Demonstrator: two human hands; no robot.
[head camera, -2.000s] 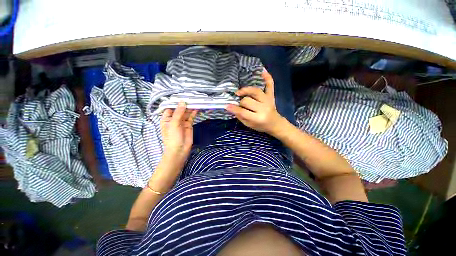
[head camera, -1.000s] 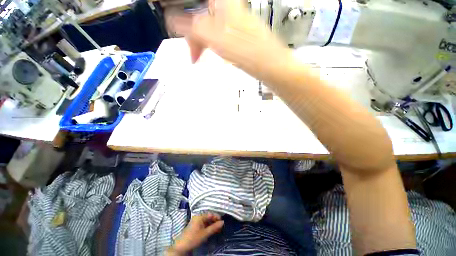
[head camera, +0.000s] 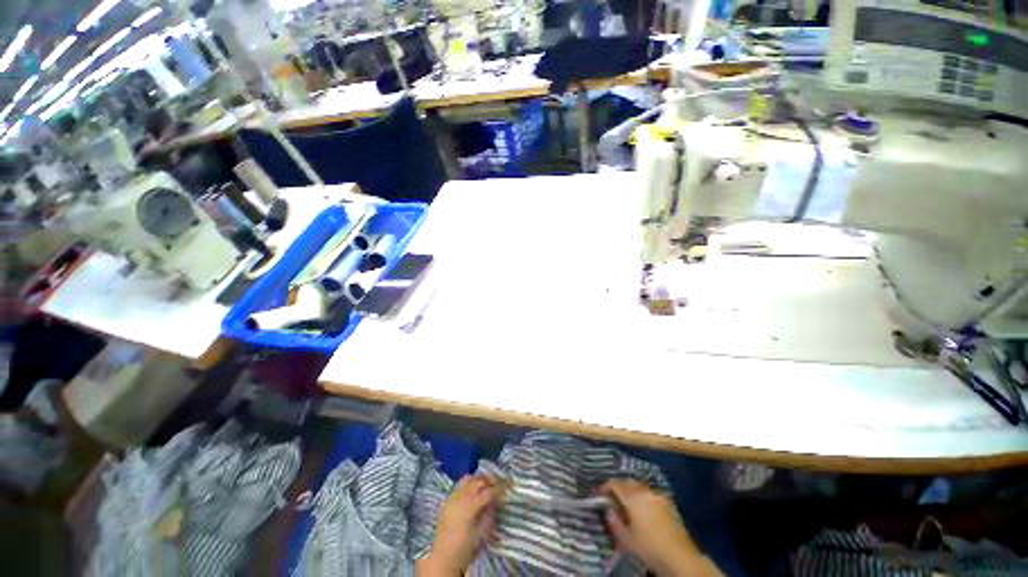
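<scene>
A striped garment (head camera: 552, 521) lies bunched on the wearer's lap, below the table's front edge. My left hand (head camera: 460, 521) grips its left side, fingers at the upper edge. My right hand (head camera: 648, 521) grips its right side, and a pale folded edge runs between the two hands. Both hands are partly cut off by the bottom of the picture. The sewing machine (head camera: 721, 186) stands on the table, with no garment under its needle area.
White table (head camera: 507, 304) with a wood front edge. Blue basket (head camera: 242, 329) of thread tubes, dark phone (head camera: 397, 282) beside it. Black-handled scissors (head camera: 1007, 372) at the right edge. Striped piles lie at far left (head camera: 214, 502), centre left (head camera: 372, 507) and lower right (head camera: 891, 558).
The view has tilted up and left. My right hand, raised over the table a second ago, is down on the garment. My left hand now grips the garment's left side.
</scene>
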